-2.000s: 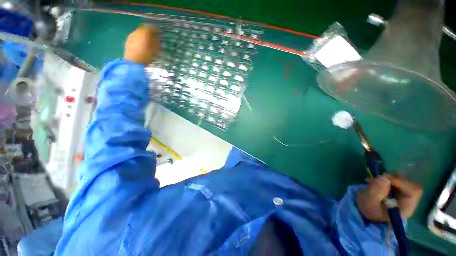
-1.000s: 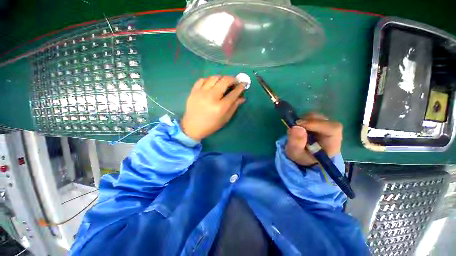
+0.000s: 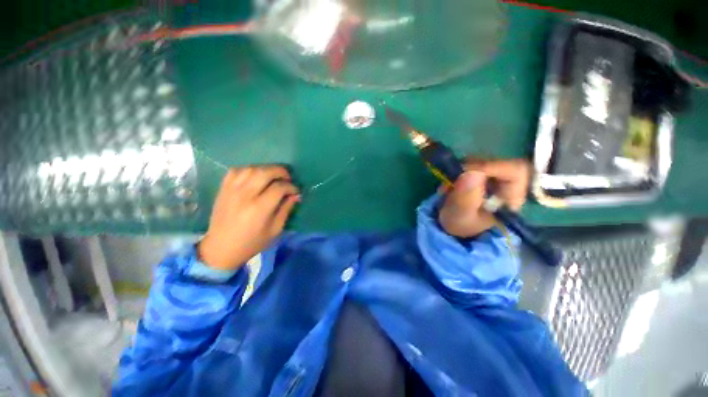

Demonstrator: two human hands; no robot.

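A small white disc (image 3: 359,115) lies on the green mat, with a tiny dark and silvery piece on it. My right hand (image 3: 485,194) grips the dark blue soldering iron (image 3: 442,161). Its dark tip is just right of the disc, not touching it. My left hand (image 3: 252,213) is left of and below the disc near the bench edge, fingers curled together. A thin silvery solder wire (image 3: 335,175) runs from its fingertips towards the disc. The fingertips' inner side is hidden.
A clear blister tray (image 3: 101,147) covers the left of the mat. A clear oval hood (image 3: 404,54) stands beyond the disc. A silvery-framed iron stand tray (image 3: 543,147) is at right, and a pocketed metal tray (image 3: 598,295) below the bench edge. A red wire (image 3: 202,31) runs behind.
My left hand was at the disc and has drawn back to the lower left, uncovering the disc with a tiny piece on it. The iron stays in my right hand. The view has shifted slightly.
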